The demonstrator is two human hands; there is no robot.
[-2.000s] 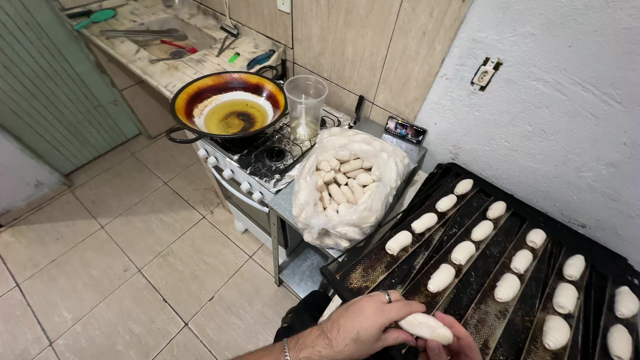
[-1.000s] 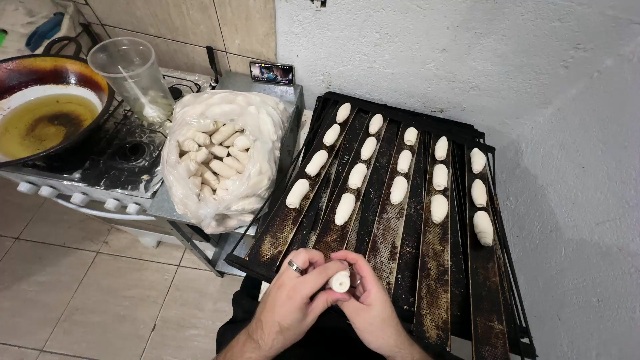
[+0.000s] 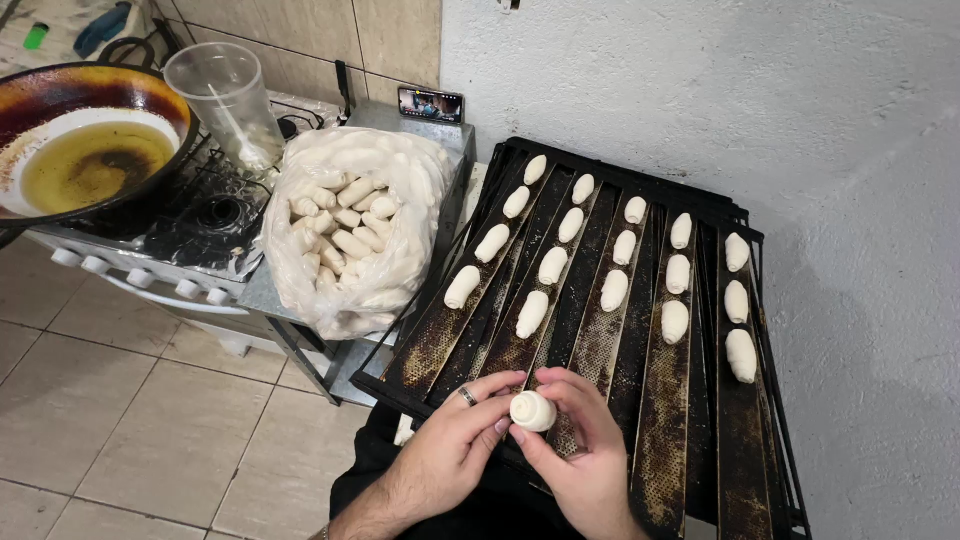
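Note:
Between my fingertips is a rolled piece of dough point(image 3: 533, 411), its spiral end facing up toward me. My left hand point(image 3: 457, 435), with a ring on one finger, grips its left side, and my right hand point(image 3: 581, 442) holds its right side. Both hands are over the near edge of a dark perforated baking tray point(image 3: 427, 360) with long channels. Rows of dough rolls point(image 3: 553, 265) lie in the channels, mostly on the far half. Left of the tray, an open clear plastic bag point(image 3: 352, 300) holds many more dough rolls point(image 3: 351, 244).
A large pan point(image 3: 169, 105) of oil sits on the stove point(image 3: 150, 262) at left, beside a clear plastic cup point(image 3: 225, 112) with a white utensil inside. A phone point(image 3: 431, 105) leans at the back of the metal table point(image 3: 360, 116). A rough wall point(image 3: 675, 90) stands behind the tray.
The dough roll, seen lengthwise two seconds ago, now shows its spiral end. Both hands still hold it. The view has swung right since the first frame.

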